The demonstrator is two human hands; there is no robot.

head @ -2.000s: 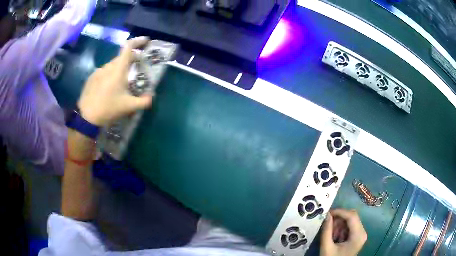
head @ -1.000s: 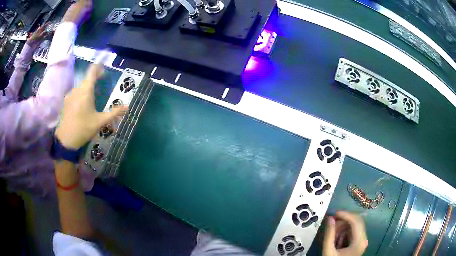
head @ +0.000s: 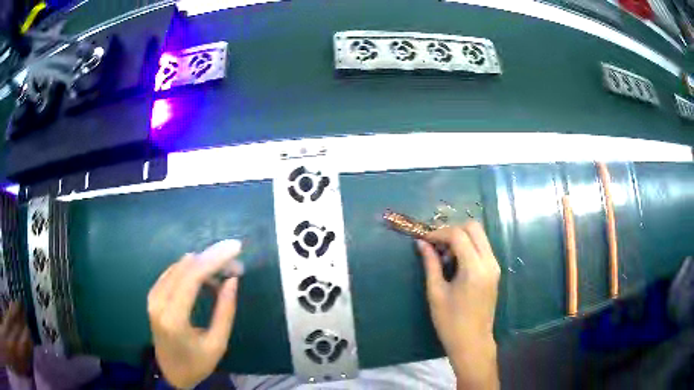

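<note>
A silver-grey four-opening housing (head: 285, 266) lies on the green bench top (head: 152, 236), its long side running away from me, between my hands. My left hand (head: 196, 308) is left of the housing, thumb and fingers apart, whitish covers on the fingertips; I see nothing held in it. My right hand (head: 464, 293) is right of the housing, thumb and fingertips at the near end of a copper-coloured bunch of nested rings (head: 405, 223). Whether the fingertips hold a ring is hidden. A few loose rings (head: 449, 209) lie just beyond the right fingers.
Stacked housings (head: 43, 266) stand at the bench's left end, near another person's hand (head: 15, 339). Two copper-coloured rods (head: 571, 255) lie on clear plastic film (head: 525, 244) at right. Beyond the white rail (head: 418, 151), the belt carries spaced housings (head: 417, 53). A black machine (head: 91, 129) glows purple.
The view has swung right. My left hand has left the stacked housings and is now near the single housing. My right hand has moved from beside the housing to the bunch of rings.
</note>
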